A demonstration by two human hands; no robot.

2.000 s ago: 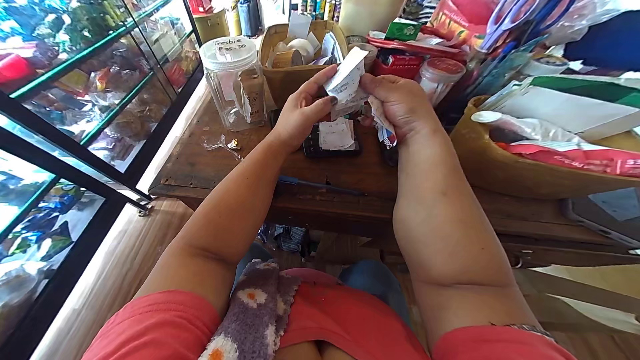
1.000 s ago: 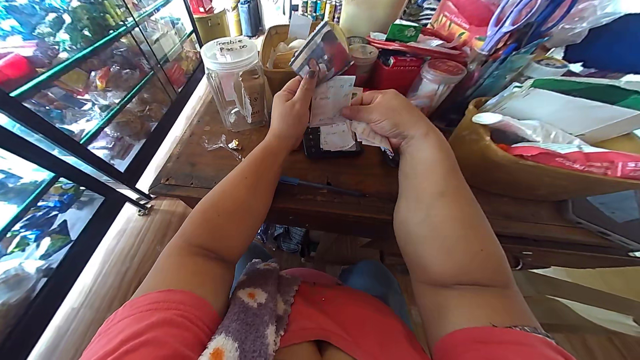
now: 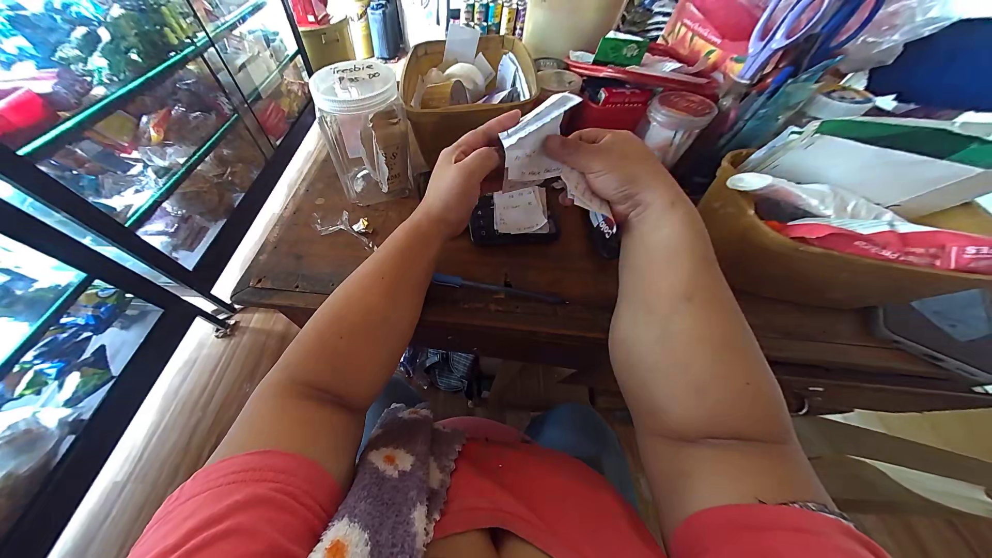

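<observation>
Small white paper slips (image 3: 535, 143) with handwriting are held up between both hands above the wooden table (image 3: 310, 256). My left hand (image 3: 465, 174) grips them at their left side. My right hand (image 3: 616, 167) pinches their right side and also holds more slips (image 3: 583, 194) lower in the palm. Below the hands, a further written slip (image 3: 521, 211) lies on a dark device with keys (image 3: 484, 229), perhaps a calculator. A dark object with white lettering (image 3: 604, 232) rests under my right wrist. A blue pen (image 3: 496, 288) lies near the table's front edge.
A clear plastic jar (image 3: 360, 139) and a yellowish basket (image 3: 469, 116) of papers stand behind my left hand. Crumpled clear wrap (image 3: 345, 226) lies left. A red-lidded jar (image 3: 678, 124) and a large tan basket (image 3: 837, 263) are at right. A glass display case (image 3: 139, 116) stands far left.
A second ago my left hand held up a darker, picture-like sheet or packet; now a folded white slip stands there. The hands have come closer together around the slips.
</observation>
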